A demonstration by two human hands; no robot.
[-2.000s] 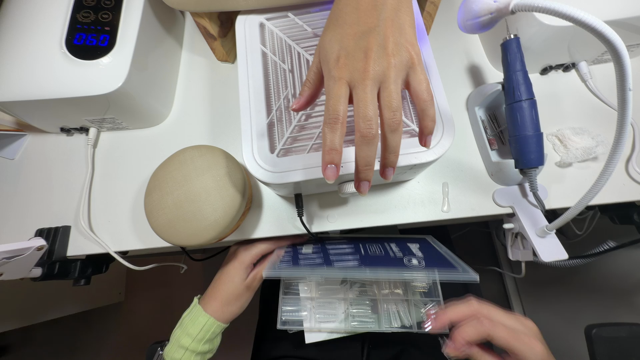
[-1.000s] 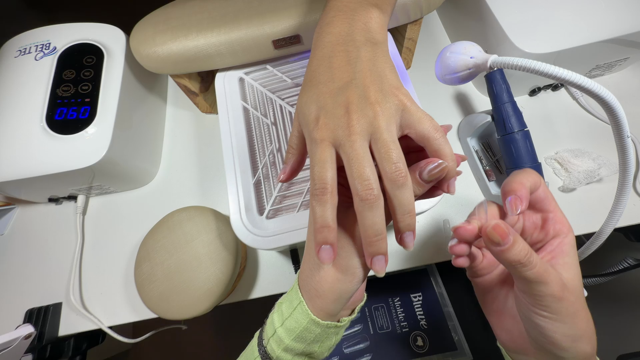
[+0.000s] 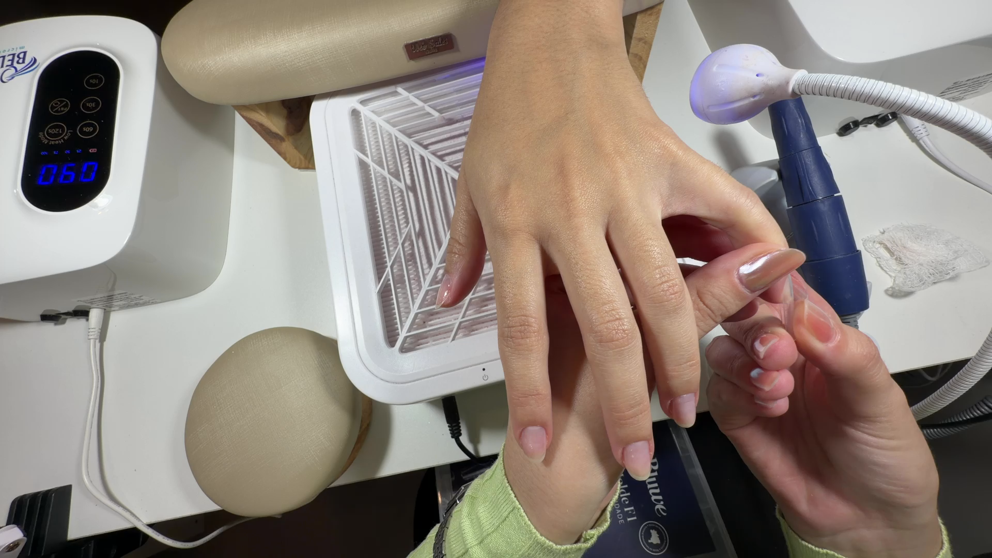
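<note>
Another person's hand (image 3: 573, 209) reaches down from the top, palm down, over a white nail dust collector (image 3: 422, 380). Beneath it is my left hand (image 3: 570, 434), mostly hidden, coming from a green sleeve. Its thumb shows at the right, by the person's little finger, which it appears to hold. To the right, my right hand (image 3: 821, 418) pinches a small clear nail tip (image 3: 792, 302) between thumb and index finger, close to my left thumb. Below lies a dark blue case (image 3: 666, 504) bearing writing, partly covered by my left wrist.
A white nail lamp (image 3: 178, 194) stands left, its cable running down. A round beige cushion (image 3: 267, 418) sits at the table's front edge; a long beige armrest (image 3: 325, 46) lies behind. Right are a blue nail drill handpiece (image 3: 821, 209), a flexible-neck lamp (image 3: 736, 84) and crumpled gauze (image 3: 926, 256).
My left hand has moved from the case to beneath the person's hand. My right hand, earlier at the case, has risen and moved in beside my left thumb. The case is lower, below the table edge.
</note>
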